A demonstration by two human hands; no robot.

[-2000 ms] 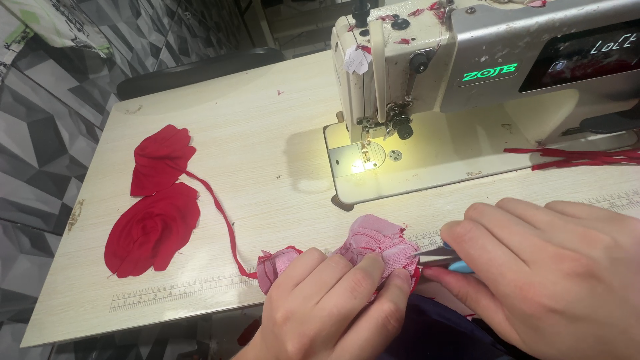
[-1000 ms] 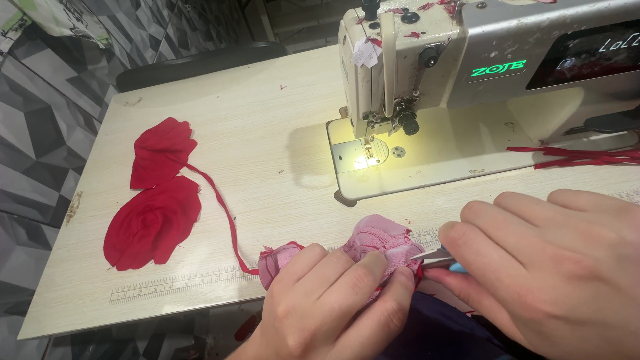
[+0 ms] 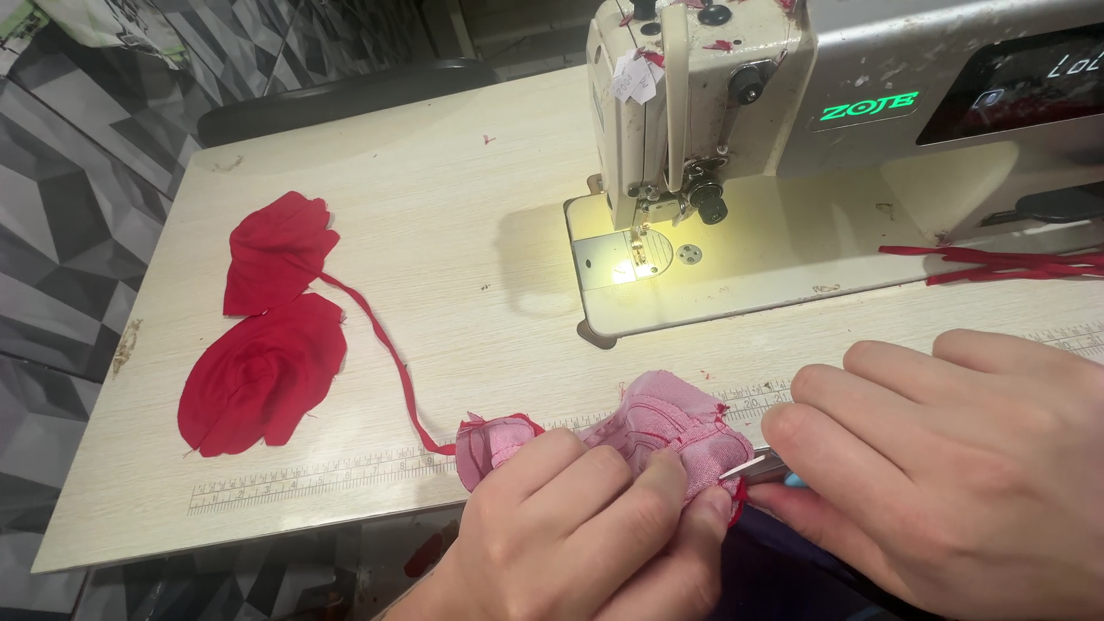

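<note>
My left hand [image 3: 595,526] pinches a pink fabric piece [image 3: 660,423] with stitched seams and red edging at the table's front edge. In my right hand [image 3: 940,466] is a small pointed metal blade tool [image 3: 755,467] with a bit of light blue handle showing; its tip touches the pink fabric beside my left thumb. Most of the tool is hidden by my fingers, so its exact kind cannot be told. A smaller pink and red gathered part [image 3: 496,444] lies left of my left fingers, joined to a narrow red fabric strip [image 3: 388,345].
Two red fabric pieces [image 3: 263,379] lie at the table's left, at the strip's far end. A lit sewing machine [image 3: 707,112] stands behind my hands, with red strips [image 3: 992,261] on its bed. A printed ruler scale [image 3: 319,485] runs along the front of the wooden table [image 3: 448,216].
</note>
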